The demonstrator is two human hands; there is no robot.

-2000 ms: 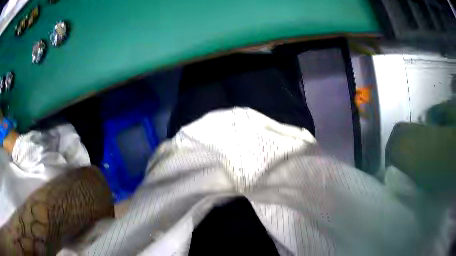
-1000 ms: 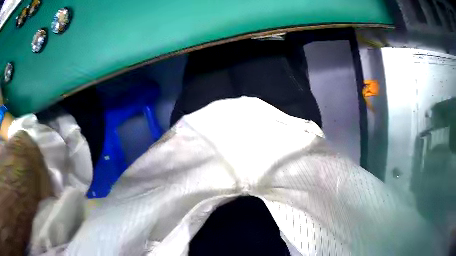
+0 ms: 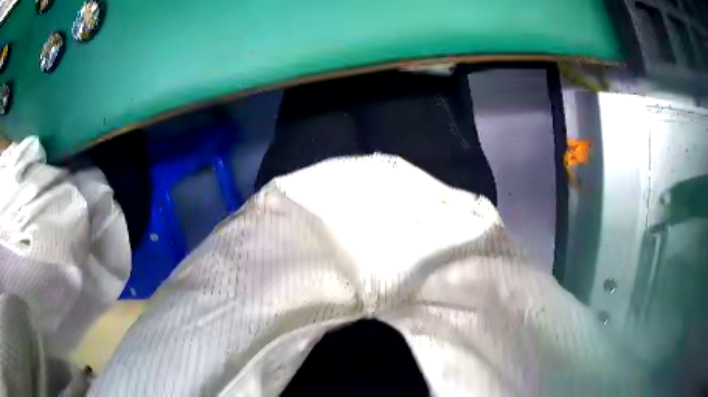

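Neither of my hands shows in the head view. Two round watch modules with silver-blue speckled faces, one at the upper left and one just below it, lie on the green mat. Another module is cut off by the left edge. Parts of amber-gold watch assemblies show at the far left and at the top left edge. My striped white coat fills the lower middle, over my dark trousers.
A black foam tray is at the upper right. White machine panels with an orange piece stand at the right. A blue stool is below the bench. Another person's white sleeve is at the left.
The view has shifted slightly, and the modules sit nearer the left edge. The other person's blue wristband has left the picture and the brown patterned surface at lower left no longer shows.
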